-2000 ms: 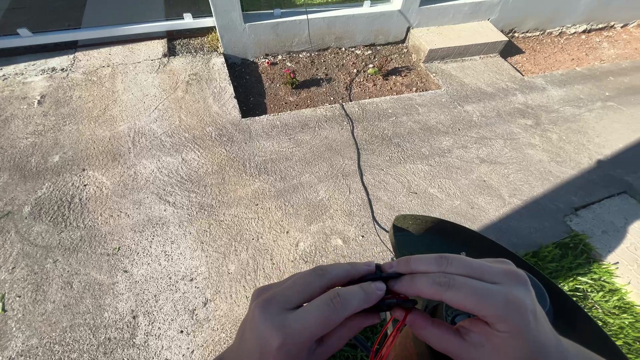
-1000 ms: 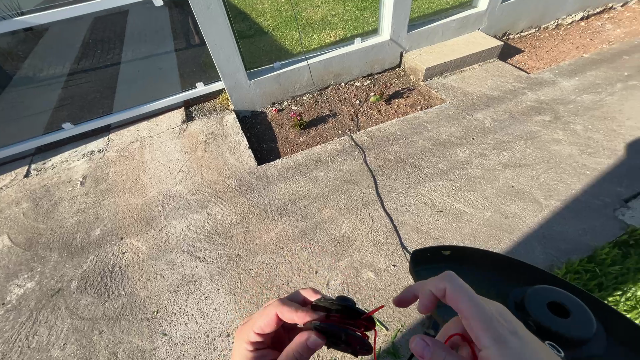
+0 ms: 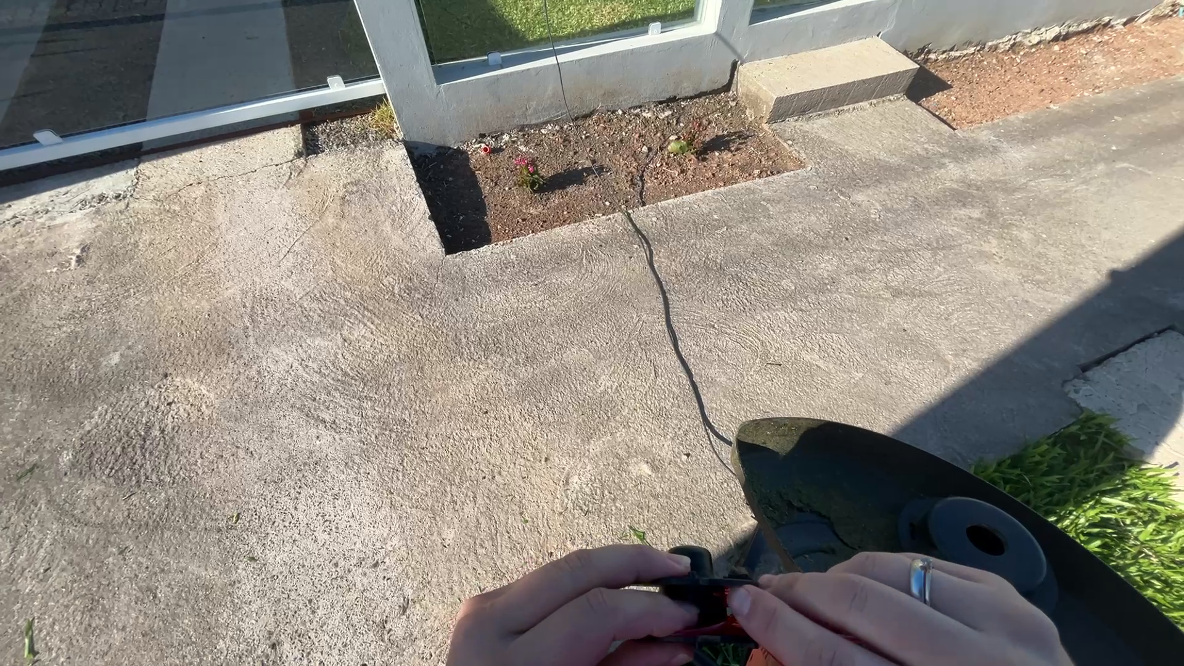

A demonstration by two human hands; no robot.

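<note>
My left hand (image 3: 583, 606) pinches a small black plastic part (image 3: 696, 592) with a rounded knob on top, at the bottom middle. My right hand (image 3: 879, 610), with a ring on one finger, touches the part's right side with thumb and fingertips. Red line, perhaps trimmer string, shows between the hands; most of it is hidden by the fingers. Just behind my right hand lies a dark, curved guard (image 3: 832, 462), apparently a string trimmer's, with a round black hub (image 3: 985, 546) on it. Something orange shows below the fingers.
A thin dark cable (image 3: 671, 324) runs over the concrete pavement (image 3: 324, 416) from a soil bed (image 3: 592, 176) with small plants to the guard. A concrete step (image 3: 828, 79), a low white wall (image 3: 592, 88) and glass panels stand behind. Grass (image 3: 1091, 518) grows at the right.
One second ago my right hand was apart from the black part, with red line at its fingers; now both hands are together at the part. The view has shifted somewhat.
</note>
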